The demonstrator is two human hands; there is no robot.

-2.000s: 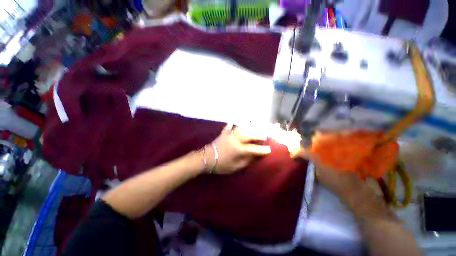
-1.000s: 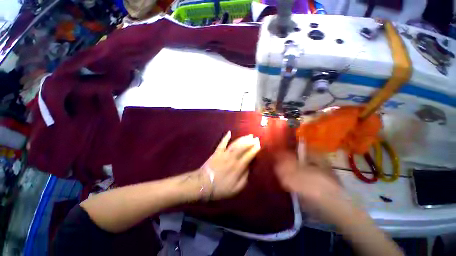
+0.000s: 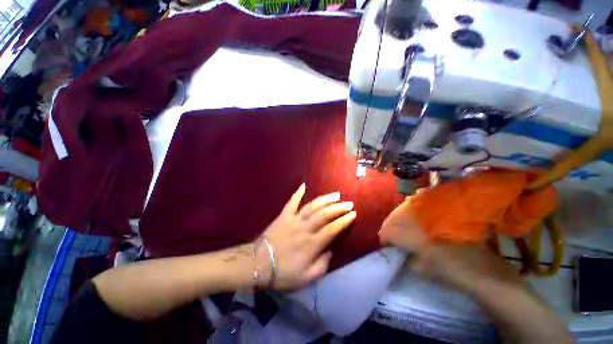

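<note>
The maroon garment panel (image 3: 242, 161) lies flat on the table, its right part under the lit needle area of the white sewing machine (image 3: 470, 74). Its near right corner is turned up and shows the pale reverse side (image 3: 359, 289). My left hand (image 3: 306, 235) lies flat on the panel, fingers spread, left of and nearer than the needle. My right hand (image 3: 410, 232) is at the panel's right edge, beside the orange bundle (image 3: 464, 205). It is blurred, and its fingertips are partly hidden, so I cannot tell whether it grips the cloth.
A maroon heap (image 3: 101, 154) lies at the left of the table. A blue basket (image 3: 57, 285) stands below left. Yellow scissor loops (image 3: 551, 248) and a dark rectangle, perhaps a phone (image 3: 595, 283), lie at the right. A green basket (image 3: 269, 5) is behind. A yellow-orange strap (image 3: 595, 101) hangs over the machine.
The maroon panel's near right corner has been turned up, showing its pale side. My left hand has moved back from the needle and lies flat. My right hand has moved to the panel's edge.
</note>
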